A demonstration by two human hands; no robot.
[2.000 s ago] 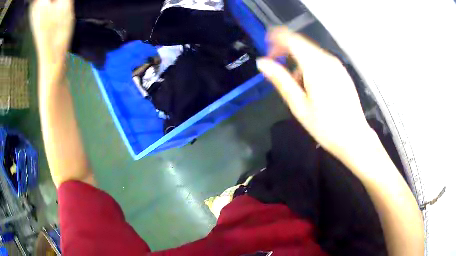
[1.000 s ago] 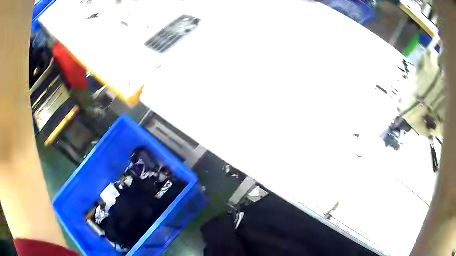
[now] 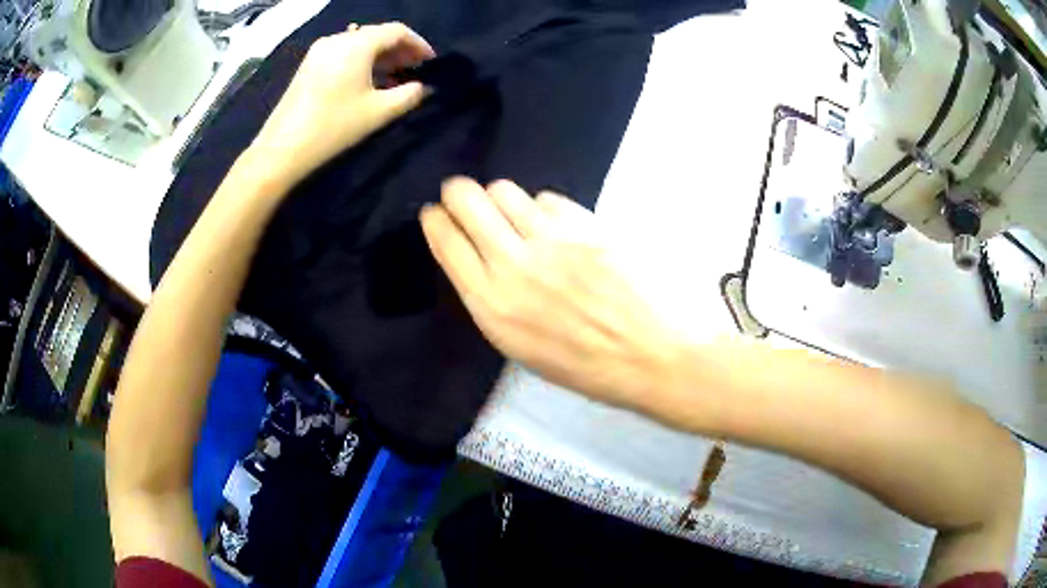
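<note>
A large black fabric garment piece lies spread on the white table, left of the sewing machine, with its lower end hanging over the near edge. My left hand is on its upper left part, thumb and fingers curled with a gap between them; whether they pinch fabric is unclear. My right hand is over the middle of the fabric, palm down, slightly blurred, its fingertips at the cloth. A smaller dark patch shows on the fabric below the right fingertips.
The sewing machine head stands at the right, its presser foot over the bed. Black snips lie right of it. A blue bin with dark pieces is below the table edge. Another machine stands upper left. A ruler lines the near edge.
The view has swung from the bin and bare tabletop to the table beside the machine. The black garment piece now lies spread there, with both hands over it.
</note>
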